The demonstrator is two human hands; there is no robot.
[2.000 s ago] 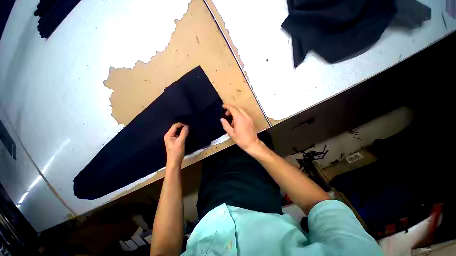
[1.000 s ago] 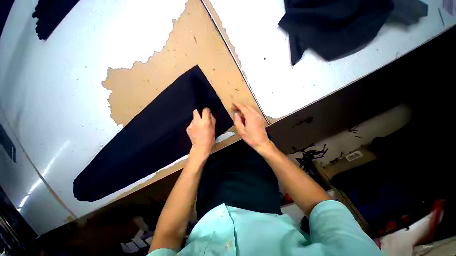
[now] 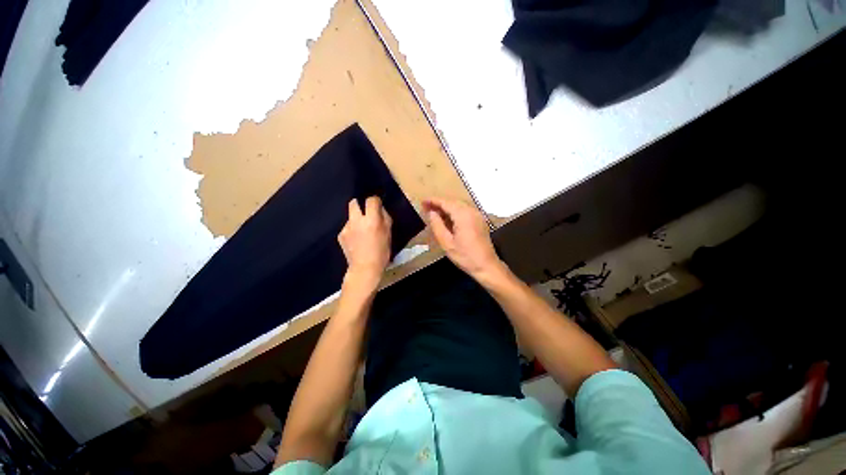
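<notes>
A long dark navy cut panel lies flat at the near table edge, with a rounded end at the left and a pointed corner at the top. My left hand is on the panel near its right end, fingers bent down and pinching the fabric. My right hand is just beyond the panel's right edge, over the tan board, its fingers loosely curved and apart, with no fabric visible in it.
A crumpled dark fabric heap lies on the white table at the upper right. A dark bundle with ragged ends is at the upper left. A seam crosses the tan board patch. Boxes and dark cloth are below the table at the right.
My left hand has moved right along the panel and its fingers have closed. My right hand has moved slightly right, off the panel's edge. The view has shifted a little.
</notes>
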